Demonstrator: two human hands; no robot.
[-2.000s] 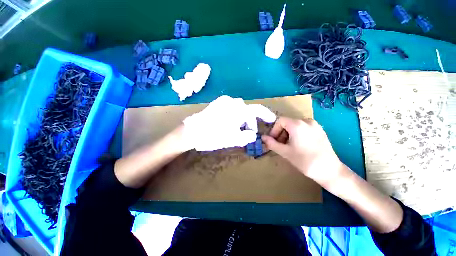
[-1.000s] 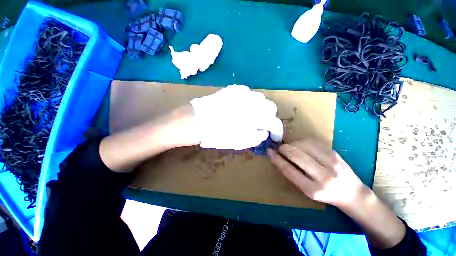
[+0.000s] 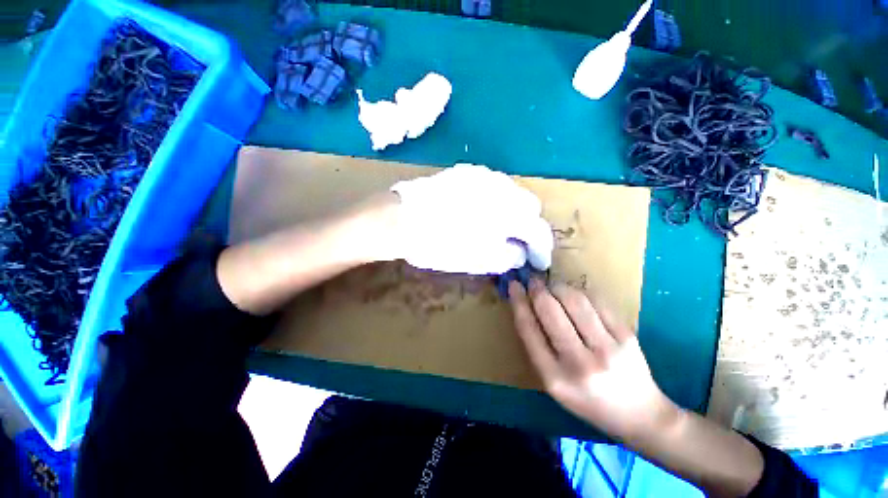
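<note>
A blue-grey plastic piece (image 3: 516,279) sits over the tan cardboard pad (image 3: 292,185), mostly hidden by my fingers. My left hand (image 3: 472,222), in a white glove, is closed around the piece's upper left side. My bare right hand (image 3: 579,340) touches the piece from the lower right, with its fingertips pressed against it. I cannot tell whether a black strap is on the piece.
A blue bin (image 3: 185,165) full of black strips stands at left. Blue-grey pieces (image 3: 321,78) are piled beyond the pad, beside a white crumpled lump (image 3: 404,109). A white squeeze bottle (image 3: 601,66) and a black strap heap (image 3: 696,136) lie farther right. A paler board (image 3: 808,311) is at right.
My right hand has turned and moved lower, its fingers now pointing up at the piece. My gloved left hand stays on the piece. The view has shifted.
</note>
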